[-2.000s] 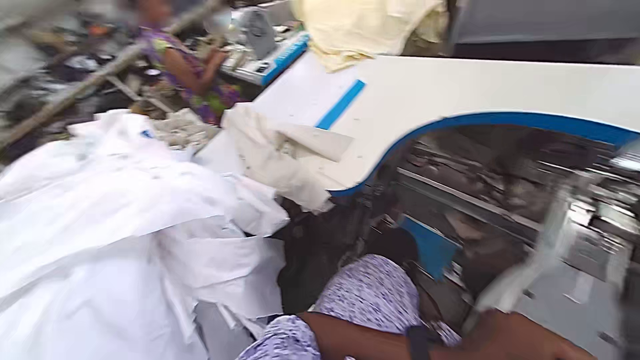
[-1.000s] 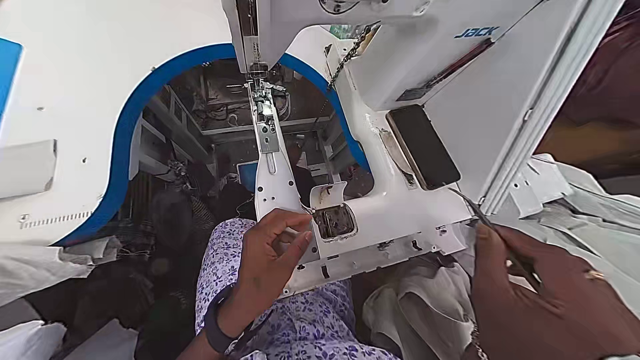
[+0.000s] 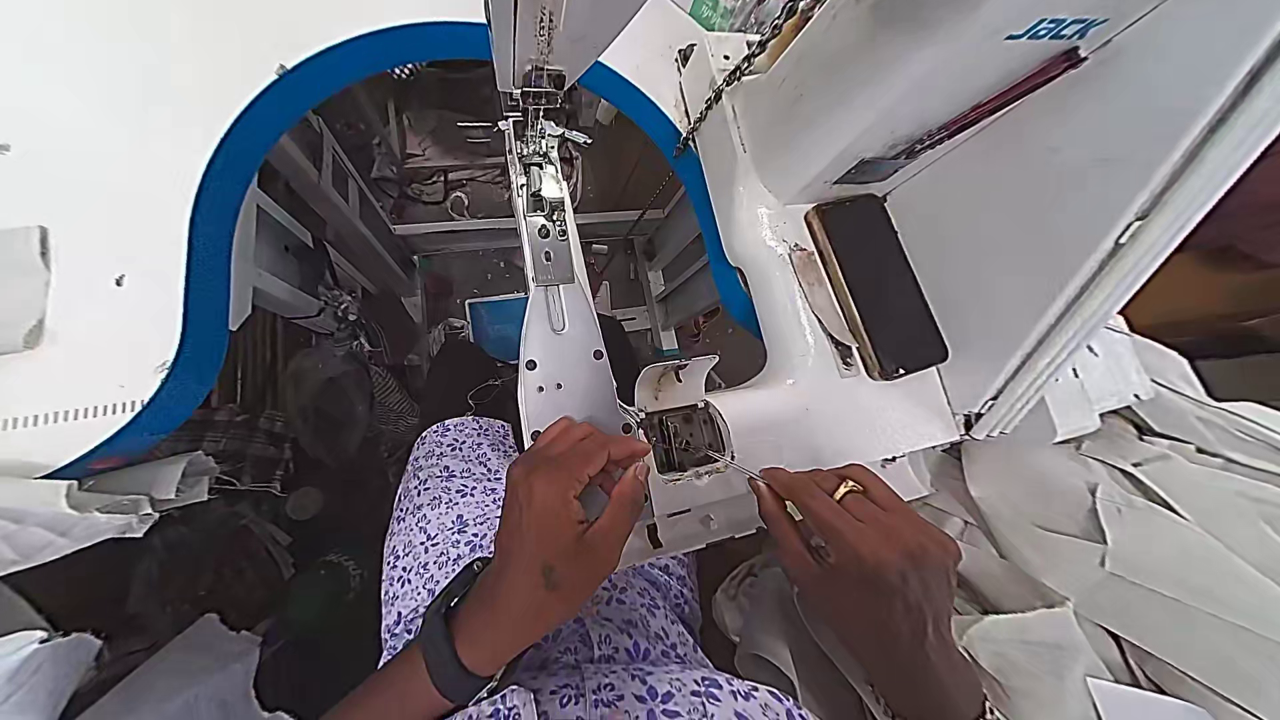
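A white Jack industrial sewing machine (image 3: 570, 400) with a narrow arm-shaped bed stands before me. Its small cover (image 3: 677, 385) is raised over an open compartment (image 3: 690, 440) with metal parts inside. My right hand (image 3: 850, 560), with a ring, holds thin metal tweezers (image 3: 738, 467), their tip at the compartment's right side. My left hand (image 3: 575, 500), a dark band on its wrist, is at the compartment's left edge, thumb and forefinger pinched together. Whether thread is between them is too small to tell. A smartphone (image 3: 880, 285) lies on the machine body.
A white tabletop (image 3: 100, 200) with a blue curved edge surrounds the machine's bed. Light fabric pieces (image 3: 1180, 520) are heaped at the right, others (image 3: 180, 670) at lower left. A dark chain (image 3: 740, 75) hangs by the machine head. Below are frame bars and a blue item (image 3: 497, 327).
The view has swung round to the machine. Since one second ago, my right hand has brought the tweezers from beside the smartphone to the open compartment. My left hand stays near the compartment's left side.
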